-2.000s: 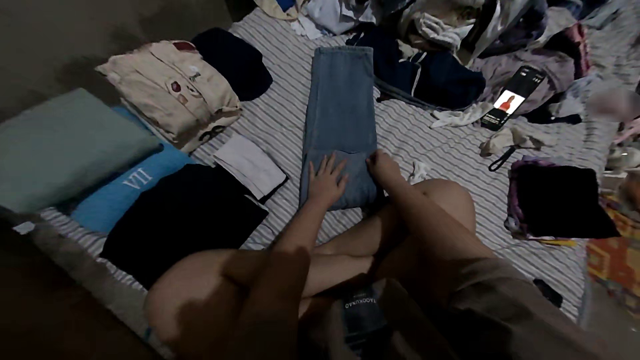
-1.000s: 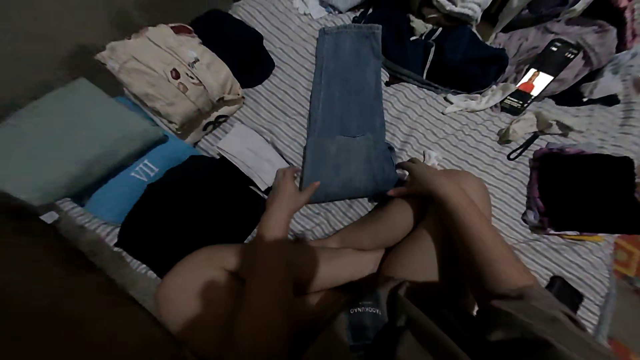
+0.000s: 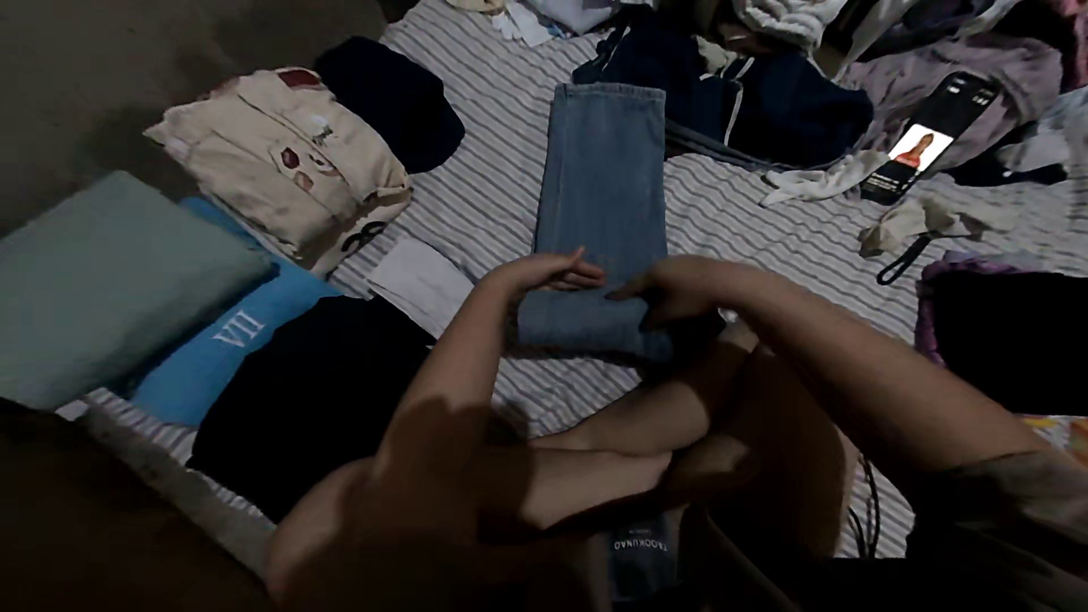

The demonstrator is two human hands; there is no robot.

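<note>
A pair of blue denim jeans (image 3: pixel 603 178), folded lengthwise, lies on the striped bedsheet in front of my crossed legs. Its near end is turned up and over into a thick fold. My left hand (image 3: pixel 557 272) rests at the left part of that fold, fingers pointing right across the denim. At the right part, my right hand (image 3: pixel 676 289) bends down over the fold with a finger pointing left; its other fingertips are in shadow. Whether either hand pinches the cloth cannot be made out.
Left of me lie a white folded cloth (image 3: pixel 421 280), a black garment (image 3: pixel 297 399), a blue one (image 3: pixel 246 331), a green folded one (image 3: pixel 119 280) and a beige one (image 3: pixel 280 161). A phone (image 3: pixel 926 140) lies among heaped clothes at the upper right. A black folded garment (image 3: pixel 1011 340) is at the right.
The near end of the jeans, flat before, is now folded up and away from me. Both hands have moved from its near corners onto the fold.
</note>
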